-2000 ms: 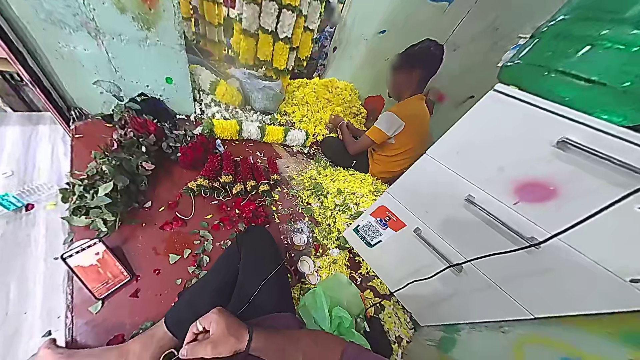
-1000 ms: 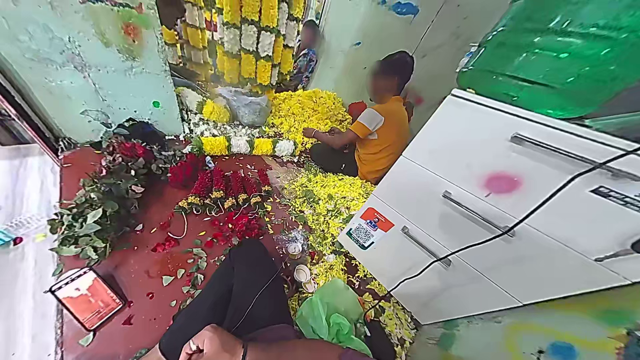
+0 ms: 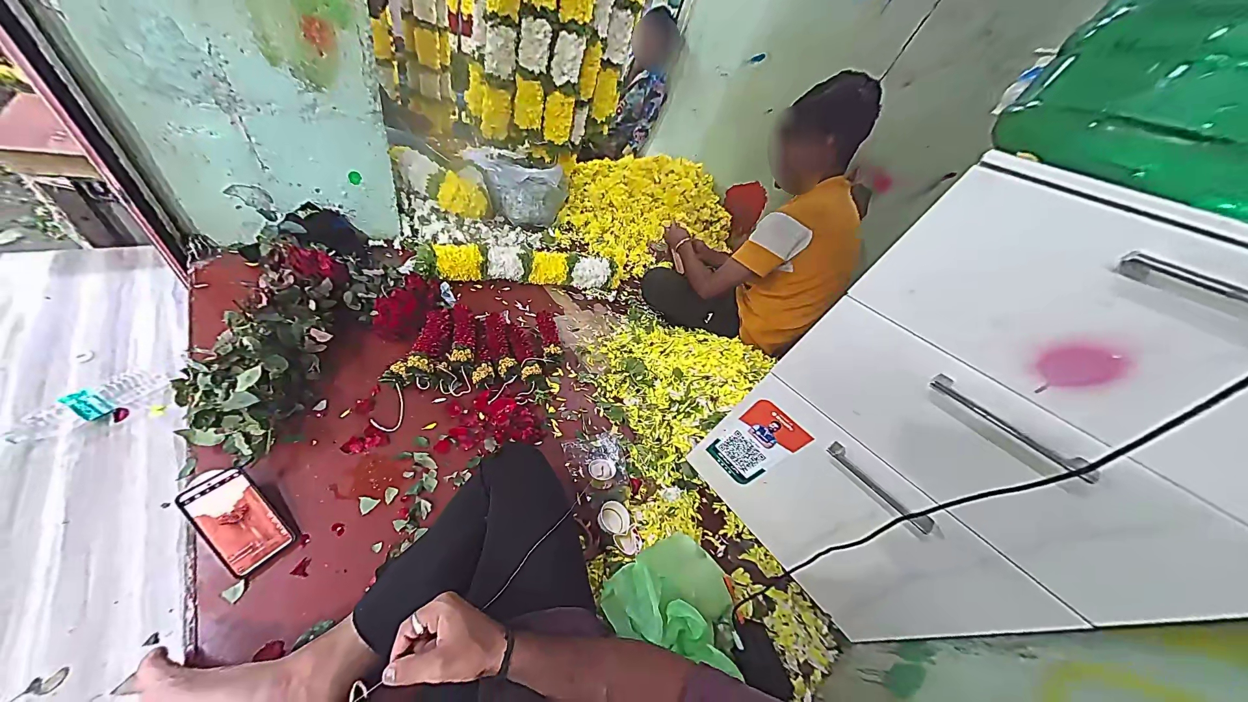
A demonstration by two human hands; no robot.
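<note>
My right hand [image 3: 444, 643], with a ring and a dark wristband, rests low over my crossed legs, its fingers curled. Whether it holds anything is hidden; a thin pale cord runs down my dark-clad leg toward it. My left hand is out of view. Beyond my knee lie loose red petals [image 3: 502, 419] and several short red flower strings [image 3: 478, 341] with yellow ends and white cords. Leafy rose stems [image 3: 249, 375] are heaped to their left. A yellow and white flower garland [image 3: 505, 263] lies across the floor, near a big yellow petal heap [image 3: 639, 205].
A lit phone or tablet [image 3: 237, 522] lies at left. White drawers [image 3: 936, 390] with a black cable stand at right. Near my leg are paper cups [image 3: 614, 517] and a green plastic bag [image 3: 668, 595]. A person in orange [image 3: 804, 263] sits by the petals; another person is behind.
The seated person's hands were near the petal heap one second ago and are now together in front of the body. My right hand stays low, its fingers more curled than two seconds ago.
</note>
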